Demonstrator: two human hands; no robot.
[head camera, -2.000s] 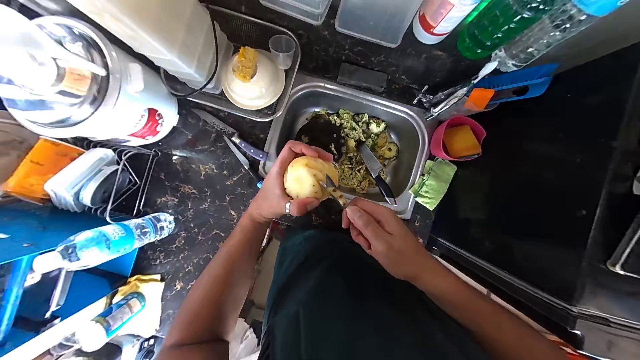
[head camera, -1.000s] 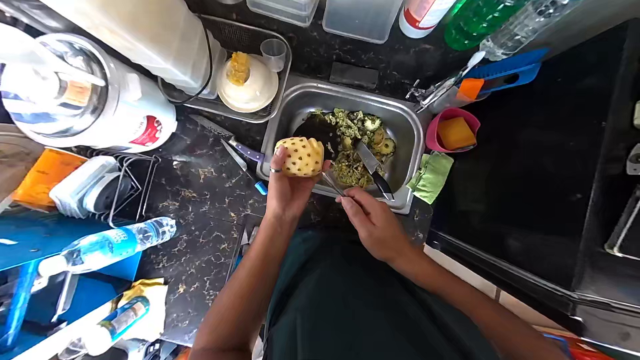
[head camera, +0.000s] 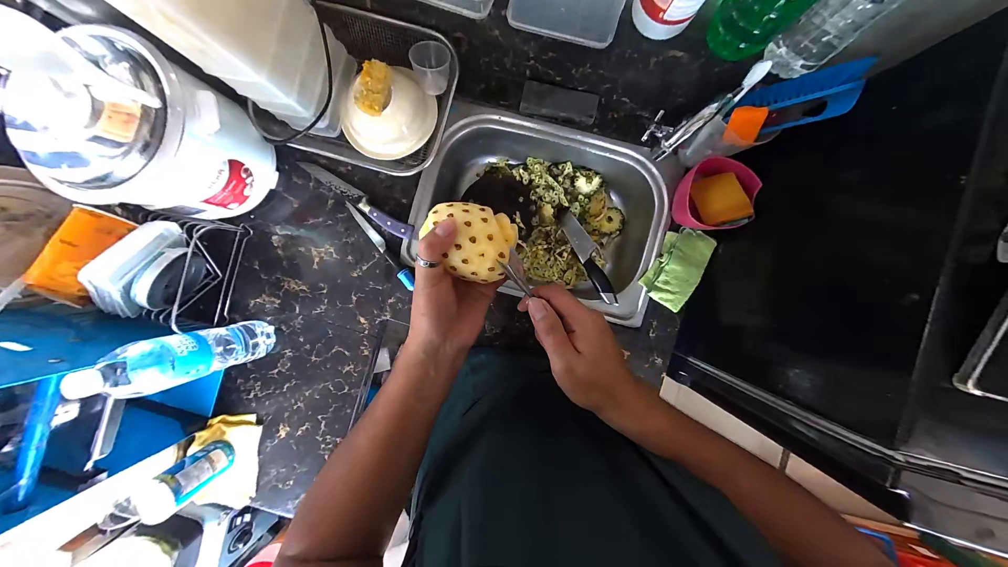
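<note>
A peeled pineapple (head camera: 470, 240) with rows of brown eyes is held in my left hand (head camera: 450, 295), a ring on one finger and the thumb across the fruit. My right hand (head camera: 579, 339) grips a slim metal utensil (head camera: 516, 272), whose tip touches the fruit's lower right side; its exact kind is unclear. Behind the fruit, peelings (head camera: 555, 244) lie in a steel sink (head camera: 650, 260). A black-handled knife (head camera: 587, 253) rests over the peelings, its handle toward the sink's front edge.
Left of the sink lie a purple-handled knife (head camera: 354, 201) and a blue-tipped knife (head camera: 380, 246). A green cloth (head camera: 679, 269) and a pink holder (head camera: 681, 201) with a sponge (head camera: 720, 198) are on the right. A wire tray (head camera: 409, 165) holds a white bowl (head camera: 394, 122). A tap (head camera: 669, 142) stands behind.
Two seconds ago the pineapple's end faced the camera; now its side with the brown eyes shows, turned in my left hand. The utensil's tip, off the fruit's middle, now meets its lower right side.
</note>
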